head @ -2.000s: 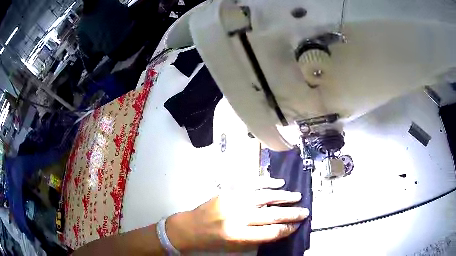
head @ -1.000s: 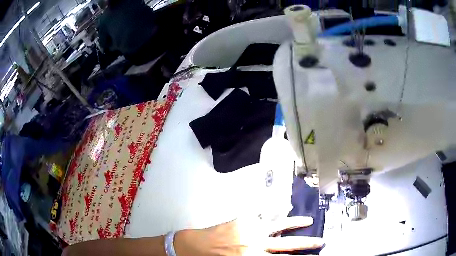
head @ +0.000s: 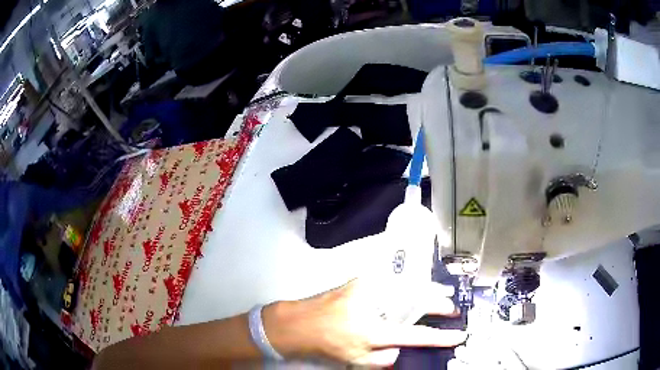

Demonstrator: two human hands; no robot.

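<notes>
My left hand [head: 362, 329], with a pale band at the wrist, lies flat with fingers spread on a dark navy fabric piece [head: 427, 358] at the sewing machine [head: 521, 166]. The fingertips reach close to the brightly lit presser foot and needle [head: 465, 293]. Glare washes out part of the hand. The fabric is partly covered by the hand and runs out of the bottom edge. My right hand is not in the picture. The white rounded attachment [head: 409, 249] stands left of the needle, above my fingers.
Several dark cut pieces [head: 318, 170] lie overlapping on the white table [head: 253, 246] left of the machine. A tan cardboard board [head: 155, 238] with red print stands at the left. A blue hose [head: 543, 52] crosses the machine head. A person [head: 184, 36] in dark clothing is behind.
The view has tilted up and shifted, showing more of the machine head and dark pieces. My left hand stays on the fabric; less fabric shows between it and the needle.
</notes>
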